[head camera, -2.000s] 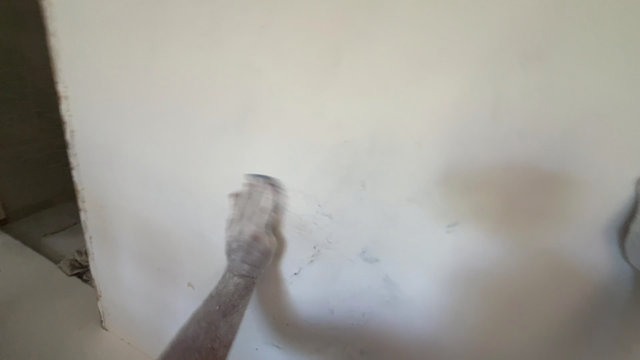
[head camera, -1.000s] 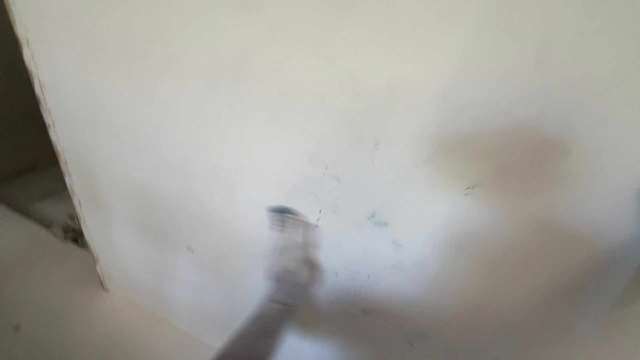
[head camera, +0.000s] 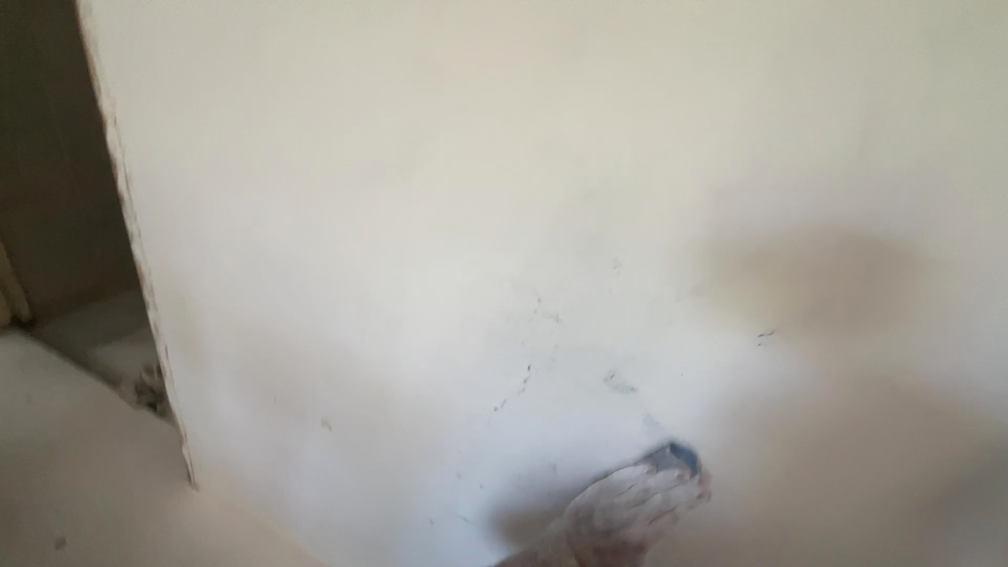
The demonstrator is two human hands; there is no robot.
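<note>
Coated in pale dust, my left hand (head camera: 630, 508) lies against the white plastered wall (head camera: 441, 197) near the bottom of the head view, right of the middle. Under its fingers it holds a small dark blue-grey piece (head camera: 683, 457), perhaps sandpaper, pressed to the wall. Only an edge of the piece shows; the palm and fingers hide the rest. Fine cracks (head camera: 524, 382) and grey marks (head camera: 620, 383) show on the wall above and to the left of the hand. My right hand is out of view.
The wall ends on the left at a rough vertical edge (head camera: 134, 213), with a dark recess (head camera: 59, 165) beyond. Small debris (head camera: 150, 390) lies by the wall's edge. Pale floor (head camera: 79, 472) shows at the lower left. Shadows fall across the wall's right side.
My left hand has moved right and down across the wall, with the dark piece still under its fingers.
</note>
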